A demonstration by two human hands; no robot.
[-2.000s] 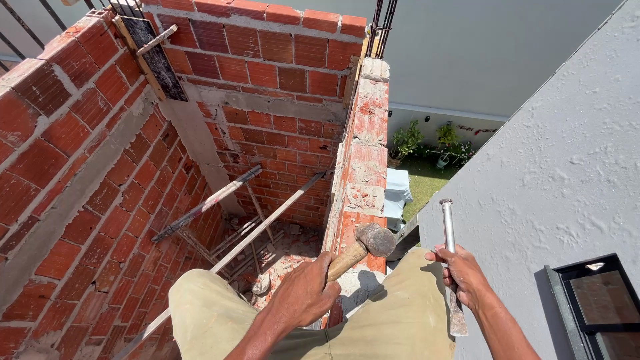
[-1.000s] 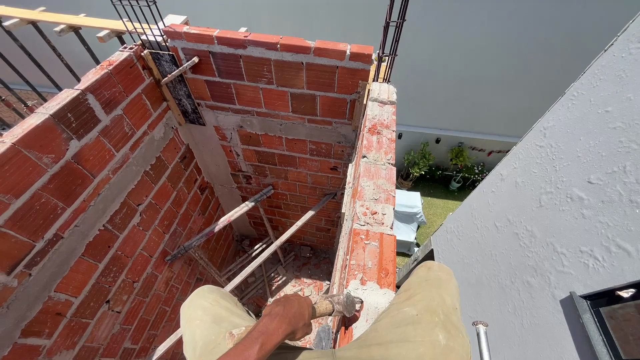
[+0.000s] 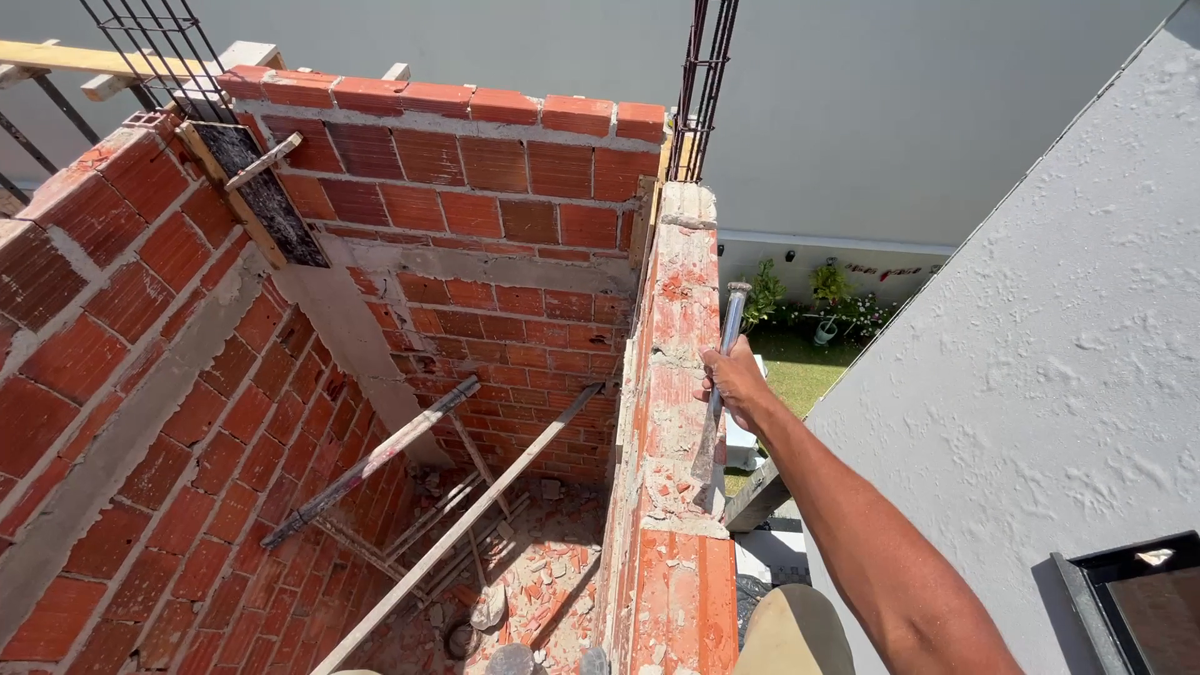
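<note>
My right hand [image 3: 736,380] is closed around the shaft of a steel cold chisel [image 3: 730,323]. The chisel's struck head points up and away, and its flat blade reaches down to the mortar-covered top of the brick wall [image 3: 682,375]. Rough mortar and red brick chips lie around the blade. Nearer to me, the wall top shows bare orange hollow brick [image 3: 689,600]. My left hand is out of view, and the hammer cannot be made out.
Left of the wall a deep brick shaft holds slanted wooden props [image 3: 469,525], with rubble [image 3: 553,581] at its bottom. Rebar [image 3: 703,94] rises at the far corner. A grey textured wall [image 3: 1031,309] slopes on the right; a garden [image 3: 806,366] lies far below.
My right hand has moved forward with the chisel onto the wall top. My left hand, which held a hammer, has left the view. The view has shifted.
</note>
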